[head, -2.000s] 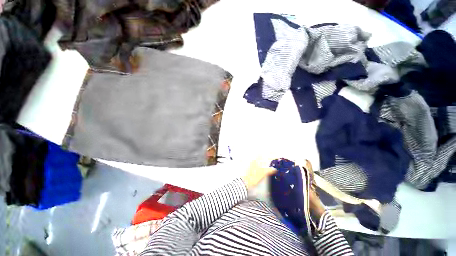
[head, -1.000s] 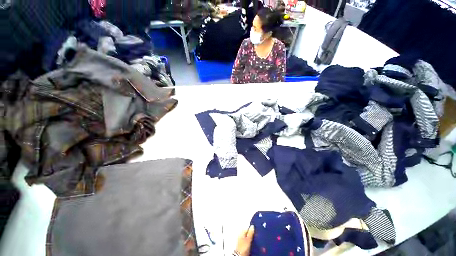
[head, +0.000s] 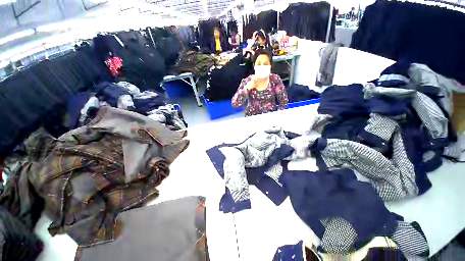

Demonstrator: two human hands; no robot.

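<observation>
The small navy pouch [head: 289, 253] shows only as its top part at the bottom edge of the picture, with a pale trim at its right side. Neither of my hands is in the picture, so any hold on the pouch is hidden. A grey garment piece [head: 153, 229] lies flat at the lower left, cut off by the bottom edge, with plaid along its right side. Navy garments with checked lining [head: 326, 191] lie spread on the table to the right of the grey piece.
The white table [head: 204, 148] runs across the view. Crumpled grey plaid-lined garments [head: 97, 173] heap at left. More navy garments [head: 403, 112] pile at right. A masked person in a floral top [head: 260, 94] is opposite, near a blue bin [head: 222, 109]. Dark clothes hang behind.
The view has tilted up, so the table things sit lower and the far room shows. My left hand has left the picture and less of the pouch shows. The person opposite has raised a hand.
</observation>
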